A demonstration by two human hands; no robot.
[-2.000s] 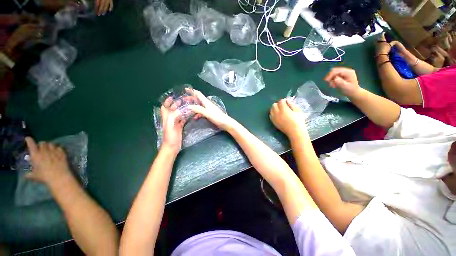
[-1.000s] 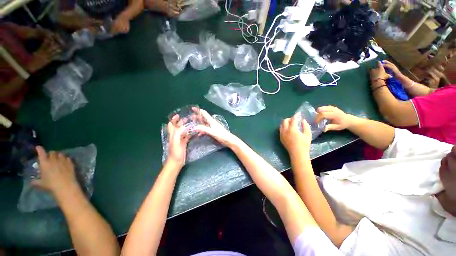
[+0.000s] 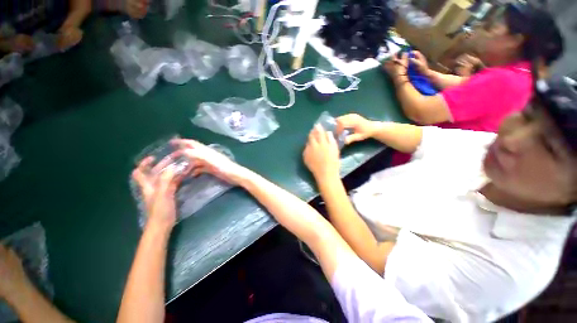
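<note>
A clear plastic round case is between my two hands, a little blurred. My left hand holds it from the left side with bent fingers. My right hand holds it from the right with the fingers curled over it. A limp clear plastic bag lies on the dark green bench under and beside my hands. Whether the case is inside this bag, I cannot tell. Another clear bag with a small white or silvery piece in it lies beyond my right hand.
Bagged cases lie in a row at the back. White cables and a black pile are beyond. A person in white handles clear plastic at my right; a person in pink holds a blue item. Another hand is far left.
The view has swung to the right, so the bench things sit further left. My hands keep the case between them. The neighbour in white now has both hands together on their plastic.
</note>
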